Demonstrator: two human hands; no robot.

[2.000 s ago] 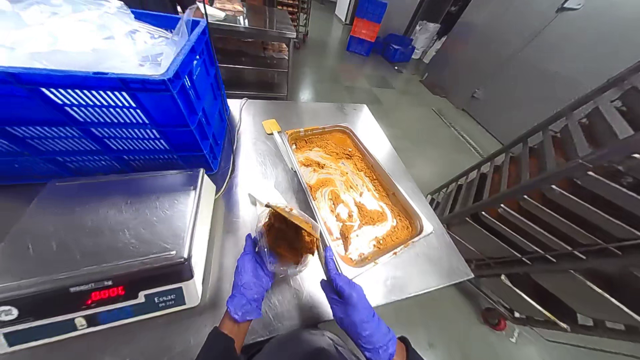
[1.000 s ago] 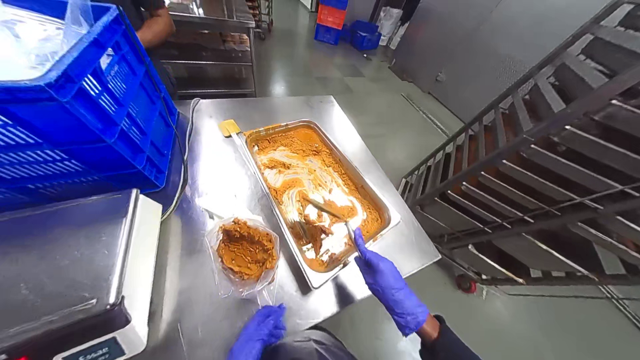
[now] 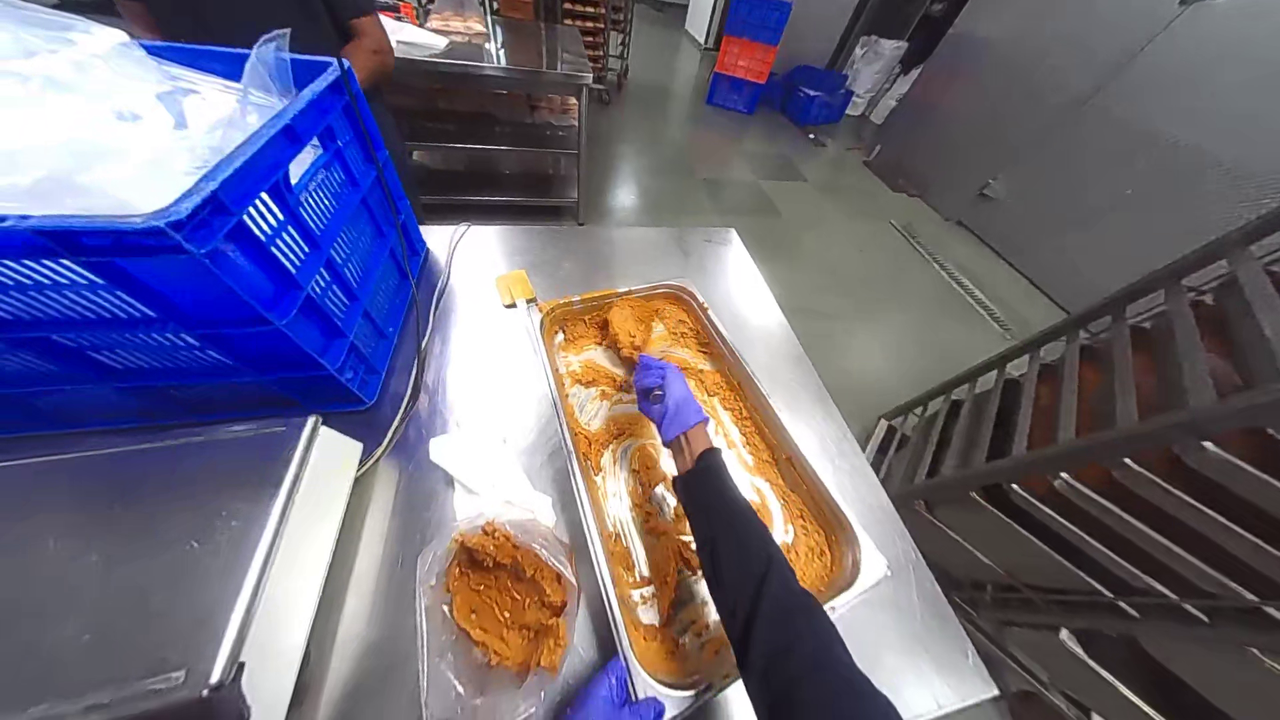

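Note:
My right hand (image 3: 668, 398), in a purple glove, is closed on the handle of a utensil deep in a steel tray (image 3: 868, 560). The utensil's head is hidden under a lump of thick orange-brown paste (image 3: 630, 328). Smeared paste covers the tray's bottom, with bare metal showing in streaks. At the bottom edge, my gloved left hand (image 3: 612, 695) is at the near left corner of the tray; its fingers are partly out of view. Left of the tray lies a clear plastic bag (image 3: 432, 640) with a mound of paste in it. A yellow-headed spatula (image 3: 516, 289) rests along the tray's left rim.
A weighing scale (image 3: 150, 560) stands at the left, below a blue plastic crate (image 3: 330, 230) filled with clear plastic. A cable (image 3: 432, 335) runs beside the crate. A metal rack (image 3: 1080, 450) stands on the right. Behind the crate, a person stands near another steel table (image 3: 500, 60).
My right hand has moved from the tray's near end to its far part, with the utensil. Two seconds ago both hands were at the bag of paste; it now lies on the table.

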